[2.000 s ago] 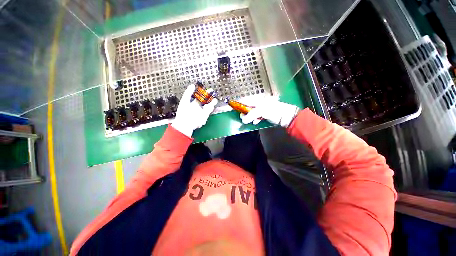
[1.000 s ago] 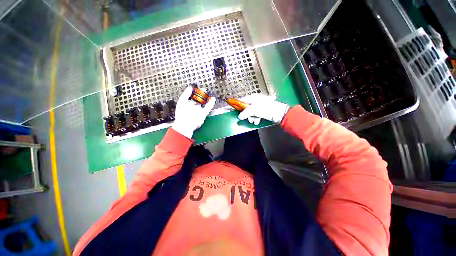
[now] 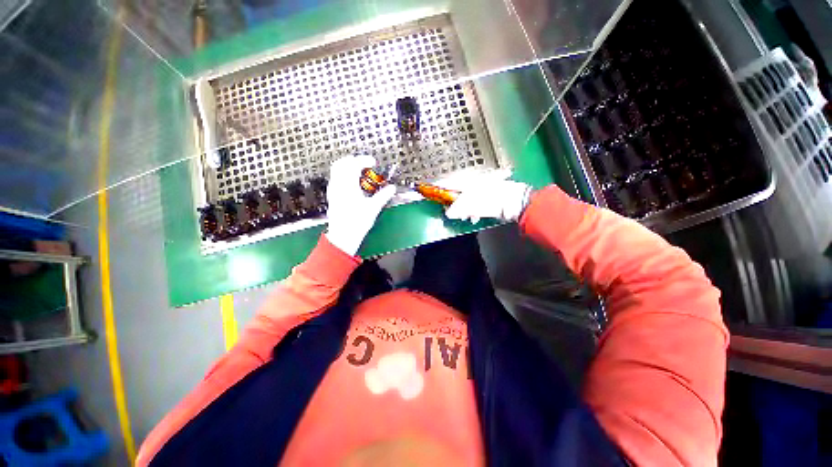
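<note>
My left hand (image 3: 354, 202), in a white glove, holds a coil assembly (image 3: 371, 181) with shiny orange-copper winding above the near edge of the perforated metal plate (image 3: 310, 100). My right hand (image 3: 488, 196), also gloved, grips the diagonal cutters (image 3: 436, 193) by their orange handles. The dark jaws point left, close to the coil; whether they touch it cannot be told. A row of black coils (image 3: 274, 202) stands along the plate's near-left edge. One dark coil (image 3: 408, 114) stands alone right of the plate's centre.
A clear hood (image 3: 365, 91) spans the plate. A deep metal tray (image 3: 764, 187) with rows of black parts lies to the right, with a pale slotted tray (image 3: 792, 119) beyond. Green bench surface (image 3: 246, 269) surrounds the plate. A blue stool (image 3: 50, 429) is at the lower left.
The coil in my left hand is turned, showing less of its winding, and my left fingers cover more of it. My right hand still holds the cutters beside it. The view has shifted slightly.
</note>
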